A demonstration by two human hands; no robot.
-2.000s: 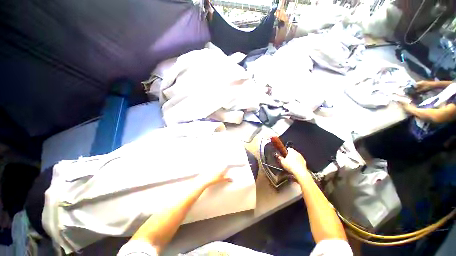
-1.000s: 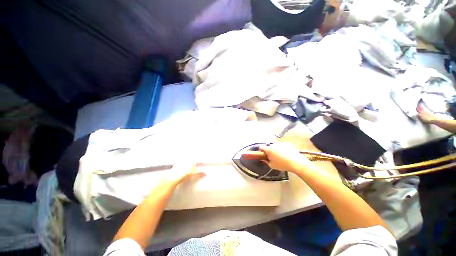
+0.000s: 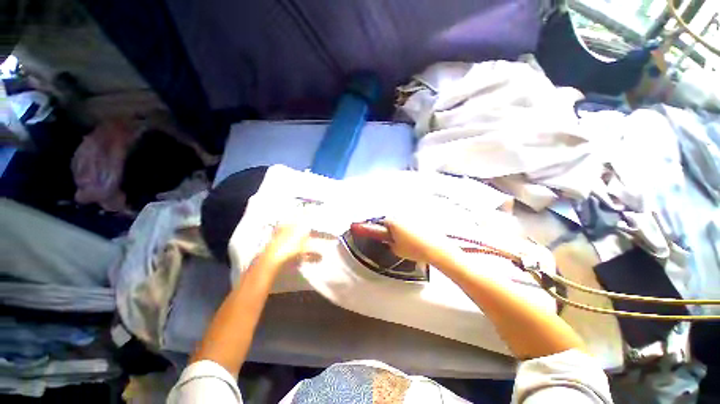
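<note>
A cream-white garment (image 3: 466,304) lies pulled over the dark pressing arm (image 3: 225,211), whose rounded black end shows at the left. My right hand (image 3: 406,239) is closed around the reddish handle of the steam iron (image 3: 387,260). The iron sits on the middle of the garment with its tip towards the left. My left hand (image 3: 290,243) lies on the garment just left of the iron, fingers apart, and does not visibly grip it. Overexposure washes out the cloth around it.
Yellow-tan hoses (image 3: 631,297) run right from the iron over the black rest pad (image 3: 641,288). A crumpled white pile (image 3: 513,126) lies behind. A blue cylinder (image 3: 341,138) rests on a white board (image 3: 260,146). Draped cloth (image 3: 154,260) hangs at left. A dark curtain (image 3: 442,47) hangs behind.
The iron has moved from near the rest pad onto the garment and further left. My left hand has moved towards the black end. The garment's left part lies smoother, and the view has turned left.
</note>
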